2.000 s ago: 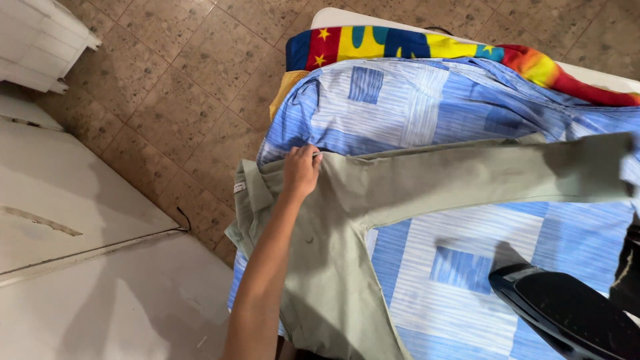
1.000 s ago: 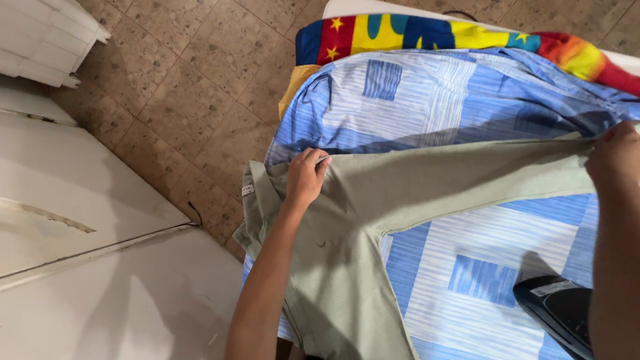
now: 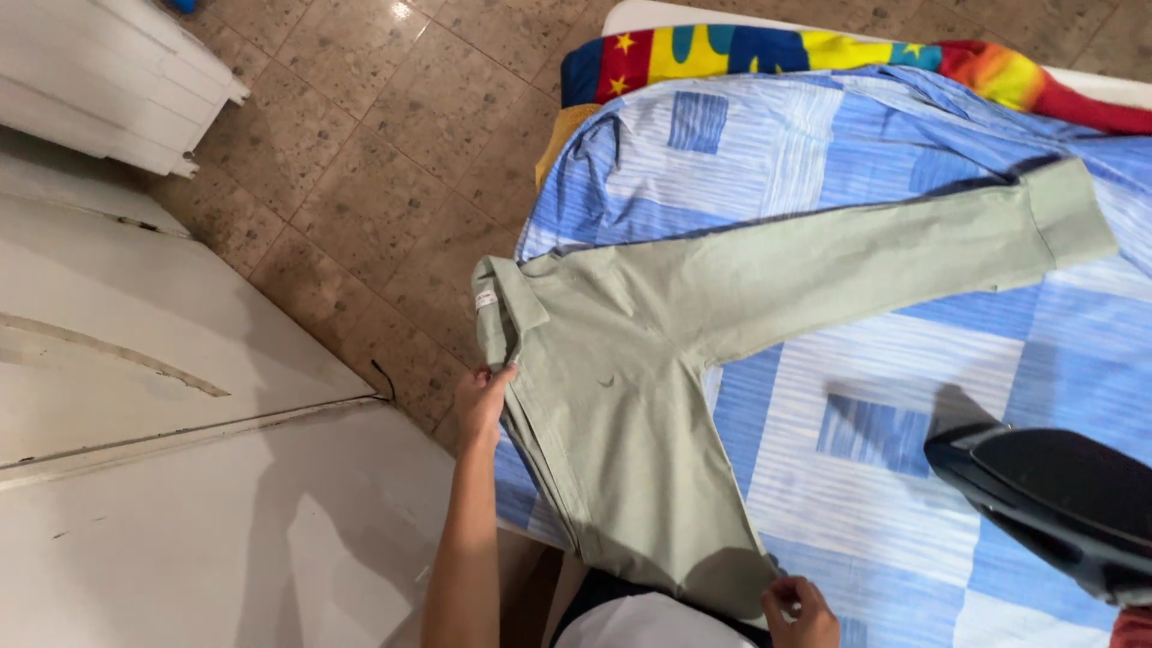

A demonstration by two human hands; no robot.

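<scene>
A sage-green long-sleeved shirt [image 3: 630,360] lies over a blue patterned cloth [image 3: 891,351], its sleeve stretched toward the right and its collar at the left edge. My left hand [image 3: 483,405] pinches the shirt's front edge just below the collar. Near the bottom of the view, my right hand [image 3: 799,612] has its fingertips closed on the side edge of the shirt by the hem. To the right, a black clothes iron [image 3: 1053,495] rests on the blue cloth, apart from the shirt.
A multicolored cloth [image 3: 693,58] with stars runs along the far edge, over a white table edge [image 3: 747,16]. White panels [image 3: 162,432] stand at the left, with a white plastic item [image 3: 108,81] at upper left. Tiled floor [image 3: 360,180] lies between.
My left hand has moved from the shoulder down to the front edge below the collar. My right hand has let go of the cuff end and moved to the lower side edge.
</scene>
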